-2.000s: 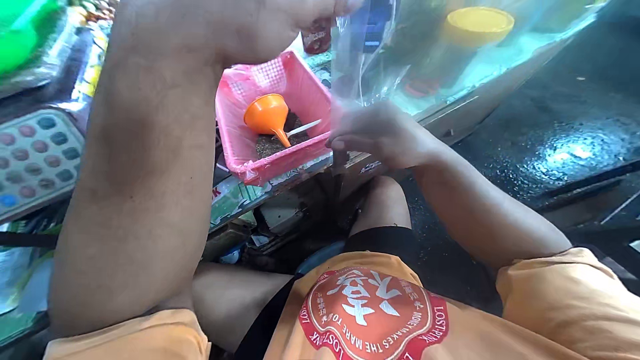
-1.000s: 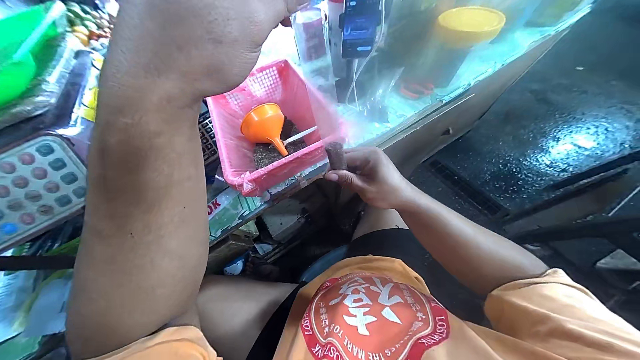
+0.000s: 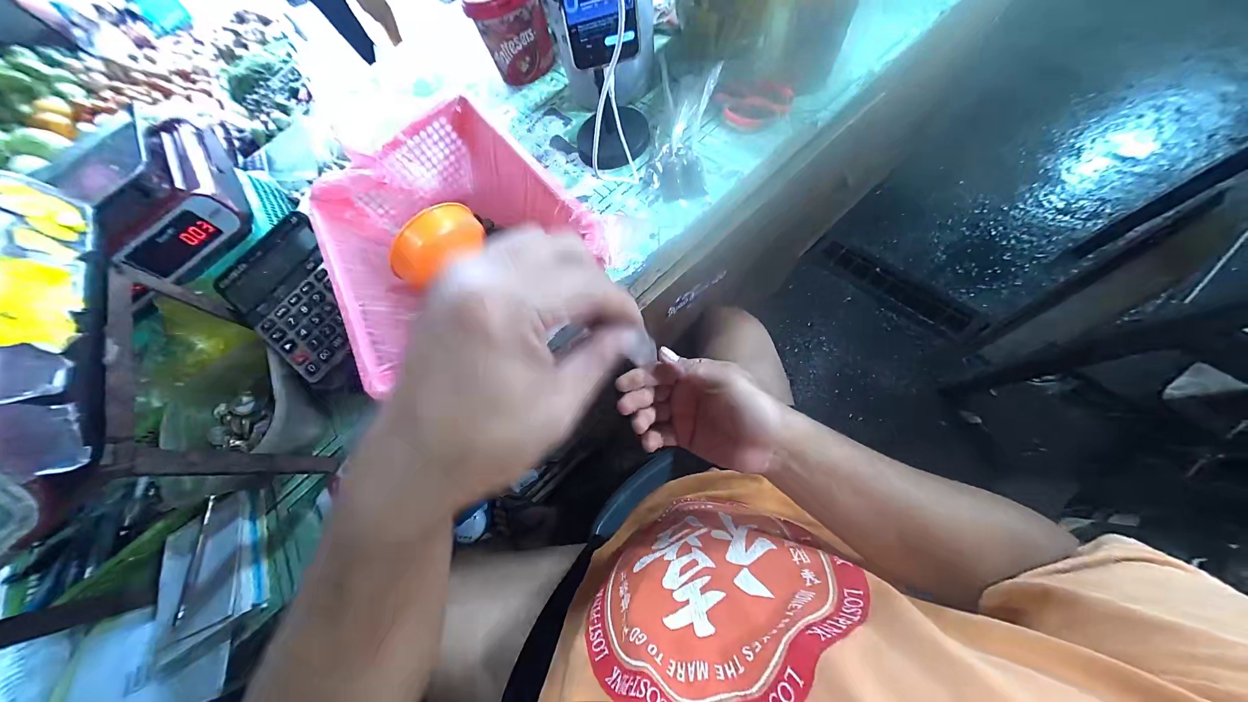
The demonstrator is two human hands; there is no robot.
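My left hand (image 3: 531,341), blurred by motion, reaches over the near side of a pink plastic basket (image 3: 356,292), its fingertips close to those of my right hand. My right hand (image 3: 717,409) is palm up with curled fingers, its thumb and forefinger pinching a small, greyish, see-through plastic bag (image 3: 639,346). That bag is mostly hidden between the two hands, and whether the left fingers also grip it is unclear. An orange funnel (image 3: 434,239) stands in the basket, partly behind my left hand. The basket's contents are largely covered.
Left of the basket are a calculator (image 3: 302,307) and a digital scale (image 3: 180,214). Beyond it stand a red Maltesers tub (image 3: 512,39) and a phone (image 3: 603,29) on a stand with a white cable. Clear plastic bags (image 3: 678,166) lie near the counter edge (image 3: 780,224).
My left hand has come down from above the basket to beside my right hand. The brown-filled small bag seen upright in my right hand one second ago is now mostly hidden. The view has shifted.
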